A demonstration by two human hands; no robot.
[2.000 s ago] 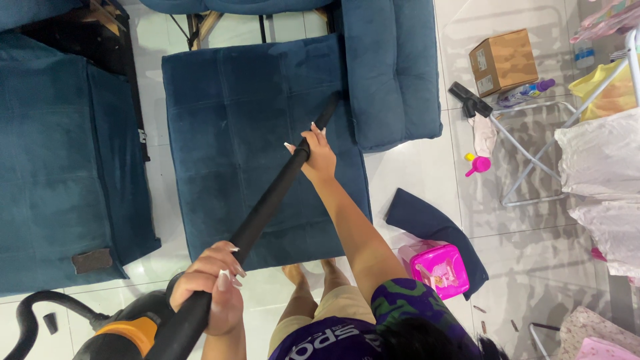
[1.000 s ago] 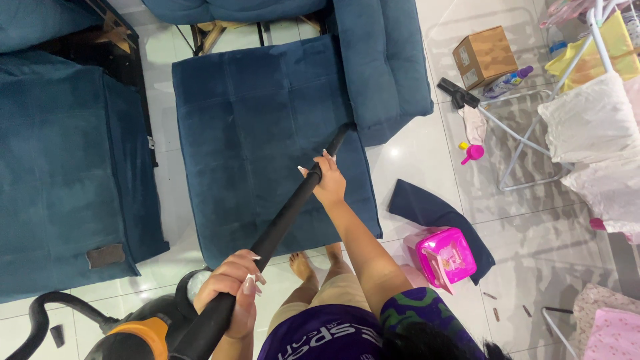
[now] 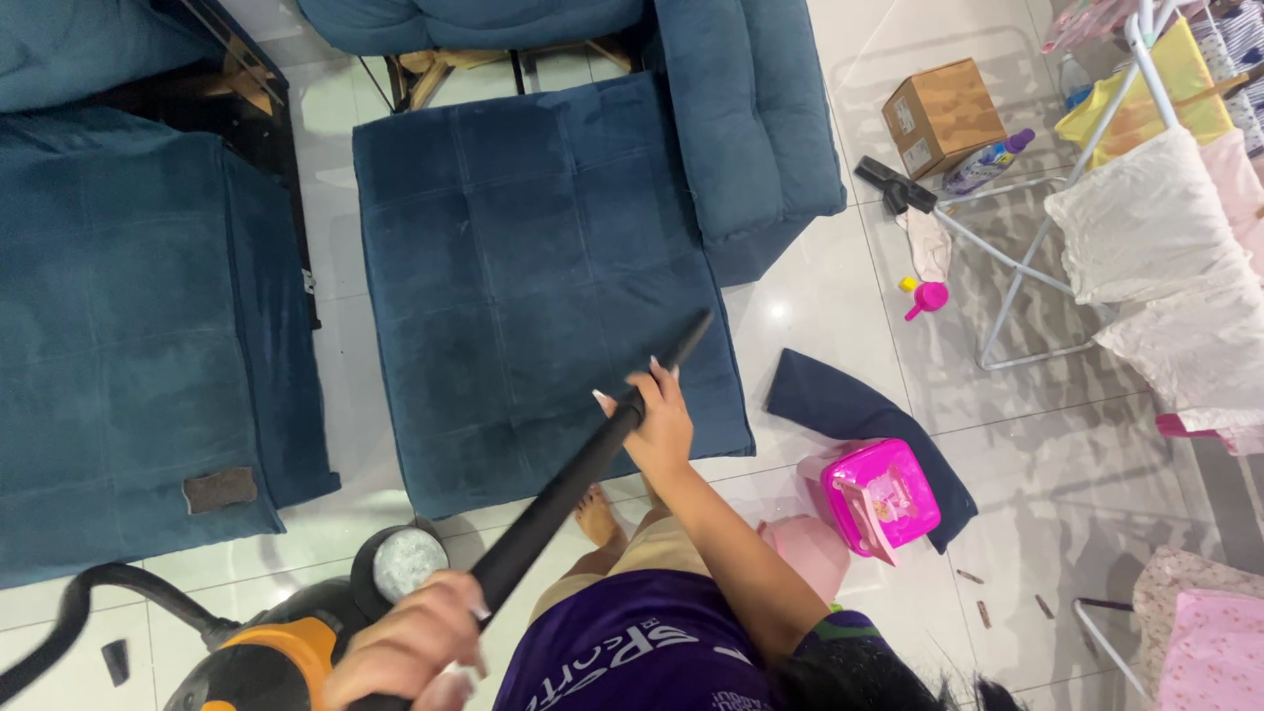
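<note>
My left hand [image 3: 413, 647] is closed round the near end of a black vacuum cleaner tube [image 3: 553, 504], at the bottom of the view. Farther along, my right hand [image 3: 660, 420] grips the same tube close to its narrow crevice nozzle [image 3: 688, 339]. The nozzle's tip lies over the right part of a blue tufted sofa seat [image 3: 533, 286]; whether it touches the fabric I cannot tell. Below and left of my left hand stands the black and orange vacuum cleaner [image 3: 286, 642], with its hose [image 3: 109, 578] curving off to the left.
Another blue seat [image 3: 118, 326] bears a brown cloth [image 3: 219, 491]. Right of my legs are a pink box [image 3: 882, 497] and a dark cloth [image 3: 839, 400]. Beyond stand a cardboard box [image 3: 945, 117], a purple-capped bottle [image 3: 987, 163], a black floor nozzle [image 3: 894, 185] and a drying rack [image 3: 1027, 267] with laundry.
The nozzle has moved from the seam beside the armrest back toward me, onto the seat's nearer right part. Both hands have stayed on the tube.
</note>
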